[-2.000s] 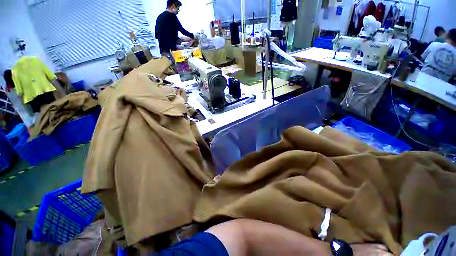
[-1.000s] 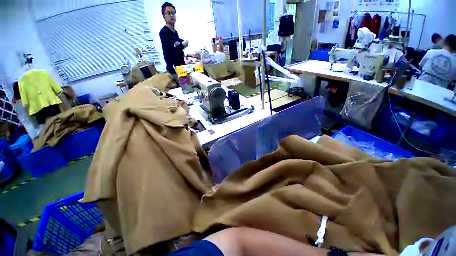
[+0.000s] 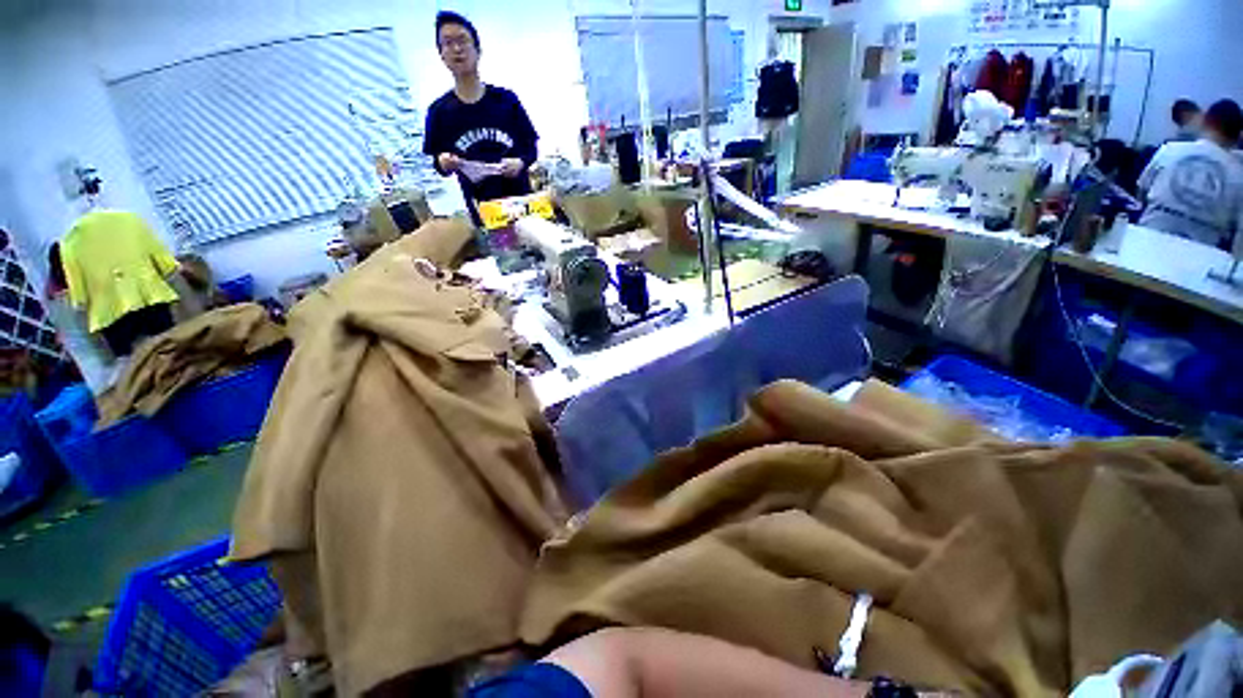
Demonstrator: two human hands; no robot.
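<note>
A camel-brown coat (image 3: 900, 545) lies in large folds in front of me and runs out at the right. A white cord toggle fastening (image 3: 855, 634) lies on it near the bottom, beside my left forearm. My left arm with a dark blue sleeve and a black wrist band reaches along the bottom edge. My left hand is cut off by the picture's lower edge. My right hand is not in view. More camel-brown cloth (image 3: 409, 491) hangs at the left over the table's side.
A clear bluish guard (image 3: 709, 396) stands behind the coat. Beyond it is a sewing machine (image 3: 578, 280) on a white table. A blue openwork crate (image 3: 184, 614) is at lower left, a blue bin (image 3: 995, 396) at right. A person (image 3: 480, 137) stands behind; others sit at far right.
The person at the back has turned from side-on to face this way and holds something pale. The view has shifted slightly, and my left wrist now shows less at the bottom edge.
</note>
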